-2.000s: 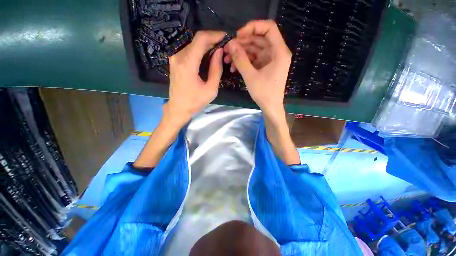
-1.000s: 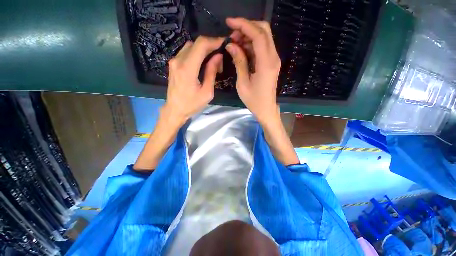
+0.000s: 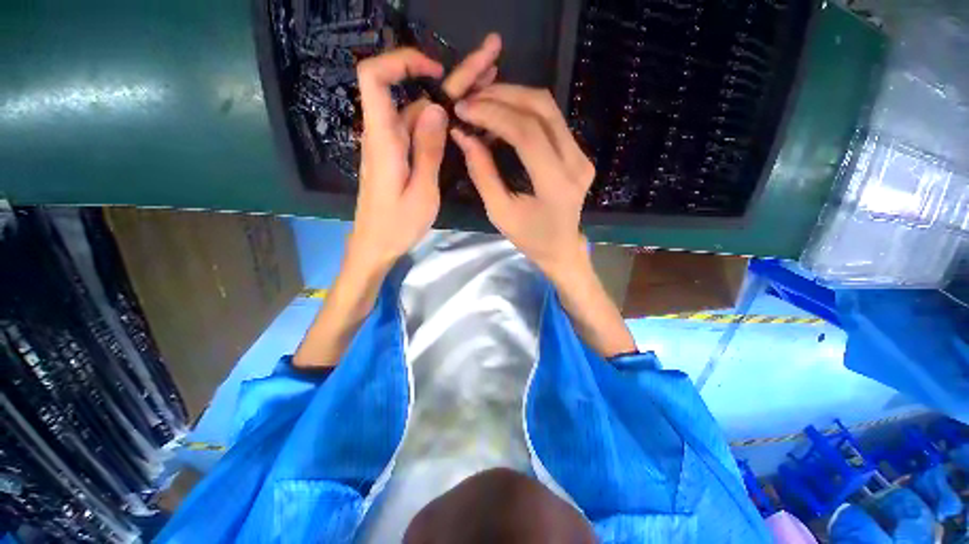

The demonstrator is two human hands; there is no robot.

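Note:
A black partitioned tray (image 3: 659, 220) lies on the green bench. My left hand (image 3: 398, 154) and my right hand (image 3: 526, 159) meet over its middle, fingertips close together. A dark part (image 3: 446, 103) shows between the fingertips; its shape is mostly hidden and blurred. My left thumb and fingers are around its left end, my right fingertips at its right end. Loose black parts (image 3: 335, 64) lie jumbled in the tray's left section. Dark pieces with small bright points (image 3: 680, 106) lie in rows in the right section.
The green bench (image 3: 128, 106) extends to the left. Clear plastic trays (image 3: 898, 202) stand at the right. Below the bench are a brown cardboard box (image 3: 202, 298), dark plastic-wrapped material (image 3: 74, 351) at the lower left, and blue stools (image 3: 834, 457) at the lower right.
My left fingers have spread and reached forward around the part. My right hand has turned, with its fingers lower and pointing left. The view has shifted slightly.

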